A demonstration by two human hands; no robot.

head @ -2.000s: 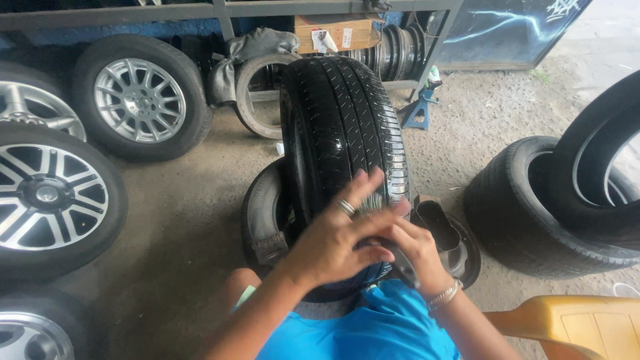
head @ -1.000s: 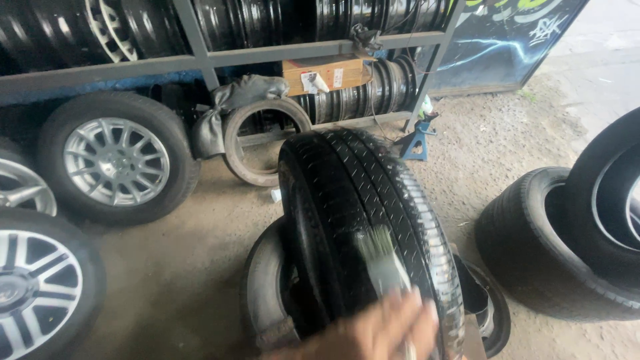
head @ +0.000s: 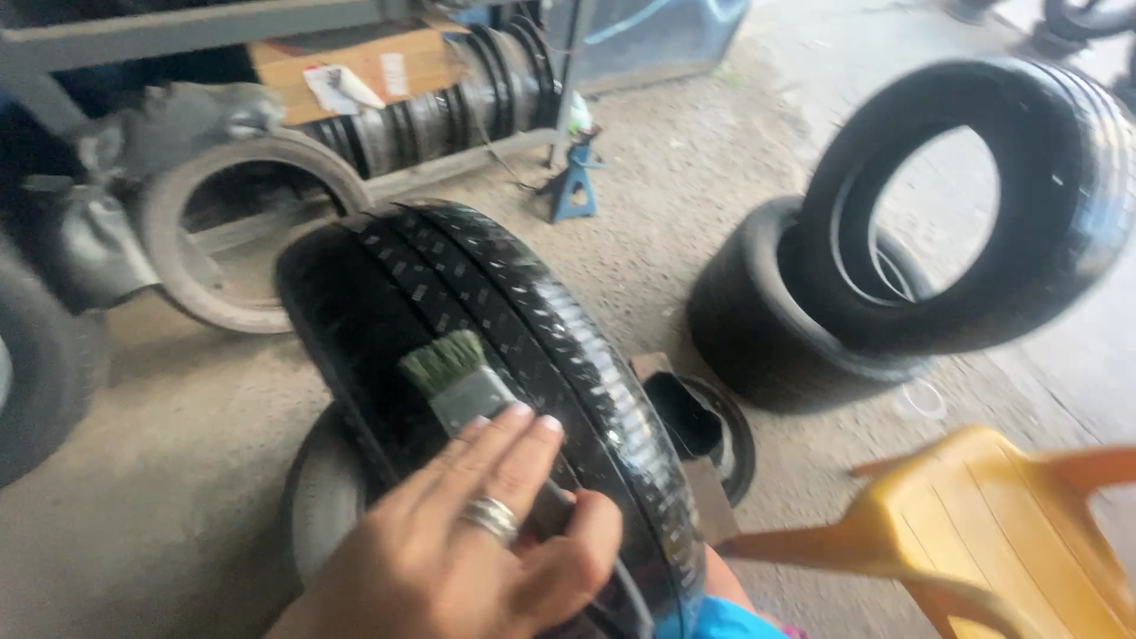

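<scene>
My left hand (head: 479, 524), with rings on one finger, is closed around a flat paintbrush (head: 470, 399). The brush has pale green bristles and a grey metal ferrule; its handle runs down under my fingers. Its bristles lie against the tread of a black tyre (head: 524, 346) that stands upright in front of me. The tread looks wet and shiny on its right side. Behind the tyre's lower left side is part of another tyre (head: 324, 497). A dark open container (head: 683, 417) is to the right of the upright tyre. My right hand is out of view.
A tyre (head: 958, 328) leans on another tyre (head: 754, 319) at the right. A yellow plastic chair (head: 1003, 524) is at the lower right. Beyond the upright tyre are a blue jack stand (head: 577, 186), a metal rack (head: 204, 31) with wheel rims and a worn ring-shaped tyre (head: 169, 231).
Two seconds ago both hands were together over the tyre; now only my left hand shows, holding the brush to the tread. The view has swung right and nearer the tyre.
</scene>
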